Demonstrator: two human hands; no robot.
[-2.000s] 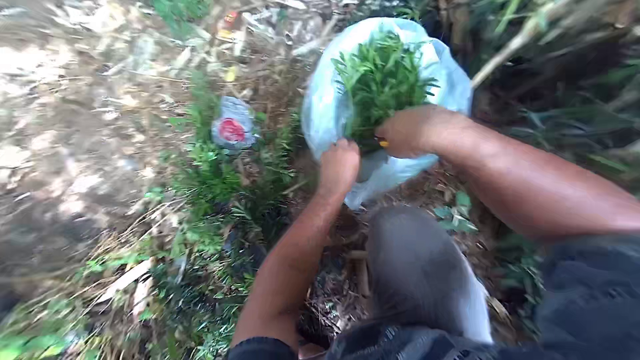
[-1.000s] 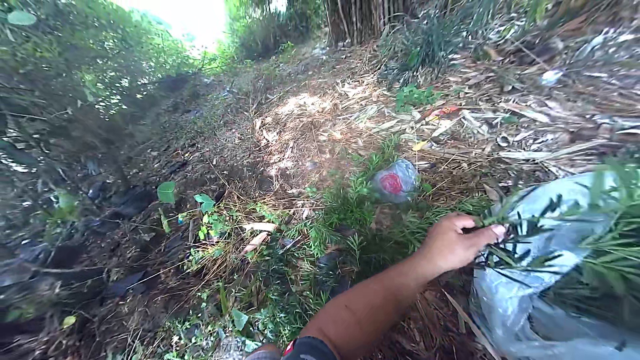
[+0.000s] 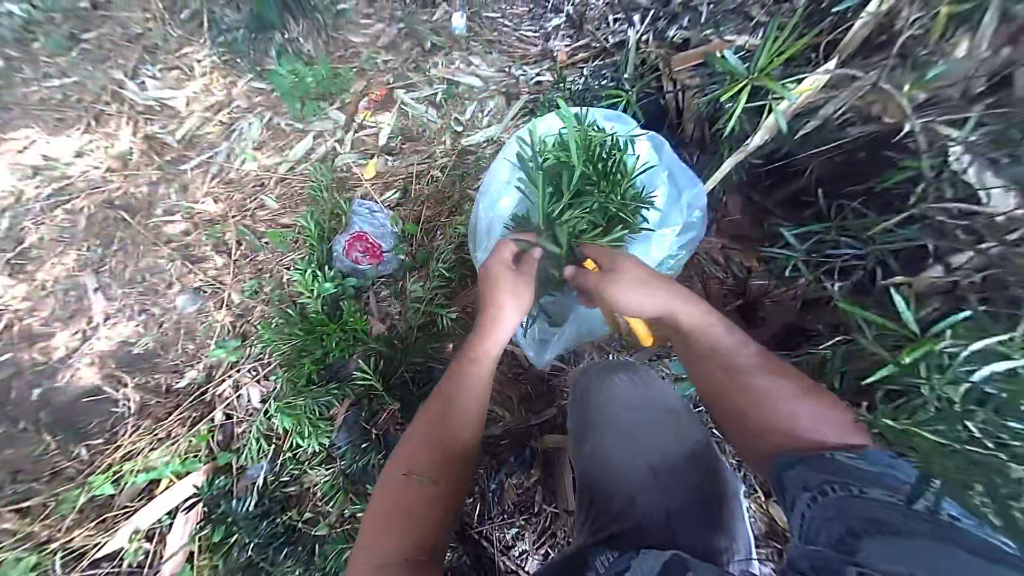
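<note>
A pale translucent plastic bag (image 3: 680, 192) stands with its mouth spread wide, and leafy green cuttings (image 3: 584, 176) fill its middle. At the bag's near left rim, my left hand (image 3: 508, 276) pinches a leafy sprig between thumb and fingers. Just to the right, my right hand (image 3: 624, 284) holds a tool with yellow handles (image 3: 638, 330); its working end is hidden among the hand and leaves, so its kind cannot be told. The fingertips of both hands are close together but apart, over the near edge of the bag.
A knotted grey plastic bag with a red patch (image 3: 364, 244) lies left among low leafy plants (image 3: 320, 320). Dry leaves and twigs cover the ground. A pale branch (image 3: 792, 104) slants behind the large bag, and my knee (image 3: 632, 432) is close in front of it.
One second ago my left hand was at the bag's left edge by some leaves; now both hands are together at its near rim. The view has swung right and down.
</note>
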